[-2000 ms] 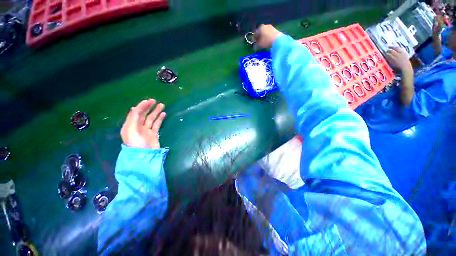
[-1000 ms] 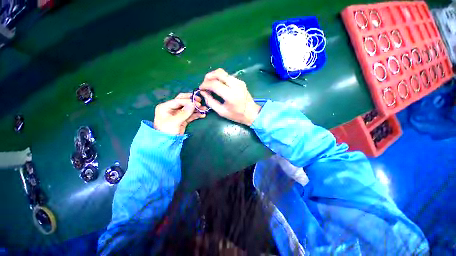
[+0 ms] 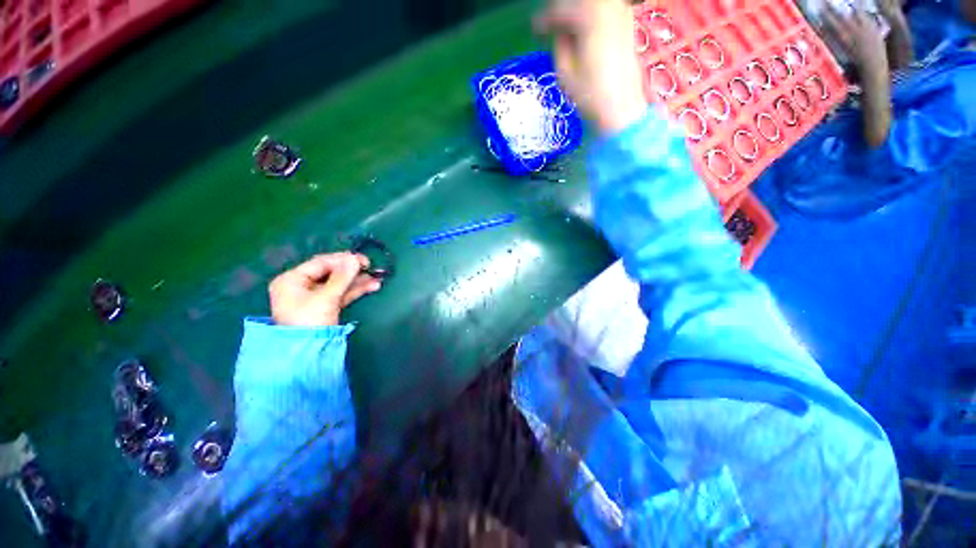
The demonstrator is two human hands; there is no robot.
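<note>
My left hand point(image 3: 324, 287) pinches a dark open ring point(image 3: 375, 257) at its fingertips, just above the green bench. My right hand point(image 3: 599, 59) is reached out at the top, between the blue box and the red tray; it is blurred, and whether it holds anything cannot be seen. The small blue box point(image 3: 482, 88) is full of thin white loops point(image 3: 528, 116). A bright blue stick point(image 3: 464, 229) lies on the bench between the left hand and the box.
A red compartment tray point(image 3: 738, 134) with rings in its pockets is at right, a red bin point(image 3: 758, 228) below it. Dark round units point(image 3: 277, 157) lie on the bench, several clustered lower left point(image 3: 139, 417). Another red tray point(image 3: 64, 48) is top left. Another person's hand point(image 3: 865, 48) is top right.
My hands were together around a ring and are now apart. The left keeps a dark ring; the right has moved up and away toward the tray. The blue stick is uncovered. The view has shifted.
</note>
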